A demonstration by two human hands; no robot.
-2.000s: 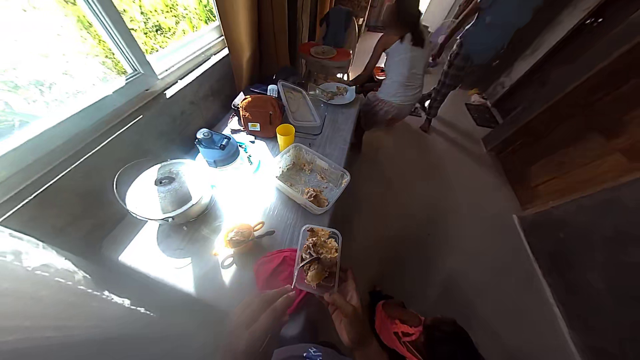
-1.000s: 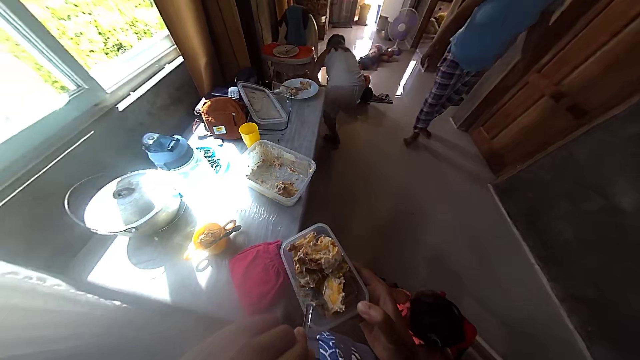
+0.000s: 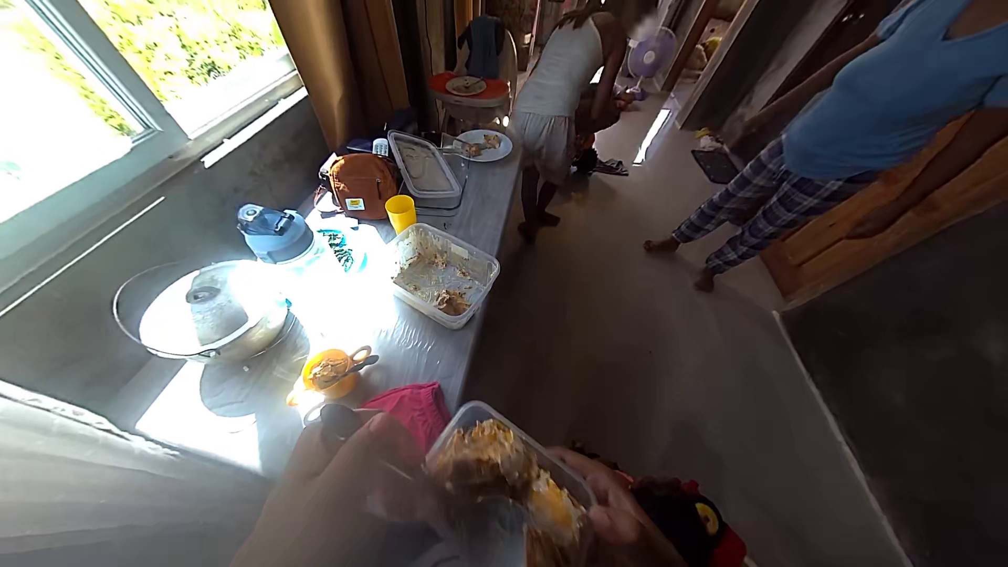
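My right hand [image 3: 618,504] grips the right side of a small clear plastic container [image 3: 472,413], which holds brown and yellowish food [image 3: 496,461]. To its left is my left hand [image 3: 346,480], blurred, with a dark rounded piece, perhaps a utensil handle [image 3: 339,421], at its fingers. A pink cloth [image 3: 413,409] lies on the table edge just beyond my hands. Behind it stands an orange handled cup [image 3: 329,374] with food and a utensil in it. Farther back sits a larger clear plastic container [image 3: 445,276] with food scraps.
On the table [image 3: 492,205] stand a lidded metal pot [image 3: 213,311], a blue jug [image 3: 276,236], a yellow cup [image 3: 401,213], a brown bag [image 3: 362,185] and a white plate [image 3: 484,146]. One person [image 3: 559,79] bends beyond the table; another [image 3: 882,102] stands right. Something dark and red [image 3: 693,520] is low beside me.
My left hand has come up from the container's lower edge to its left side, with a dark piece at the fingers. The bending person has moved, and the view has shifted.
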